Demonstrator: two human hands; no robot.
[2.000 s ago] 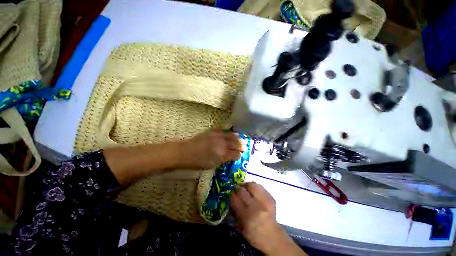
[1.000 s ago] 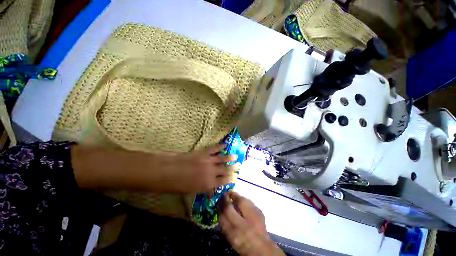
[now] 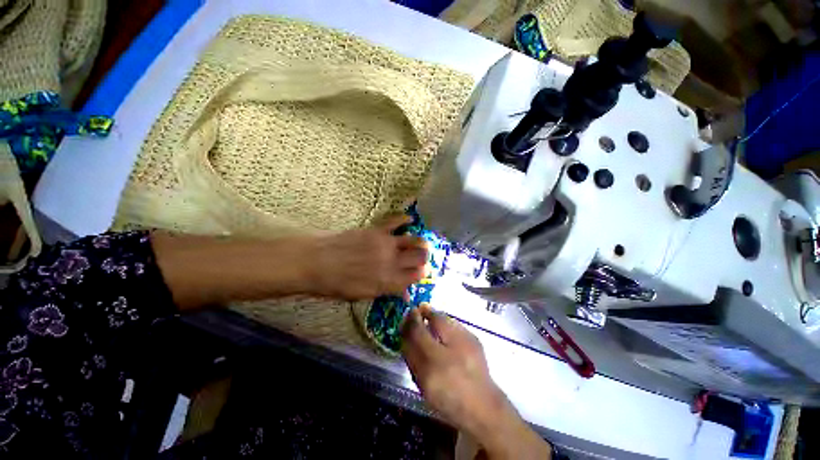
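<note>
The beige woven bag body lies on the white table with its strap looped on top. Blue-green printed lining shows at the bag mouth, beside the lit needle area. The needle tip is not clear. My left hand lies over the bag edge, fingers bunched on the lining close to the presser foot. My right hand pinches the lining edge just below it. The white sewing machine head stands to the right of the bag.
Red snips lie on the machine bed. A blue item with a red part is at the table's right end. A blue strip runs along the left edge. More bags lie at left and behind the table.
My left fingers, spread over the lining a second ago, are now drawn together. My right hand still pinches the lining edge. The camera view has shifted; the bag sits higher in view.
</note>
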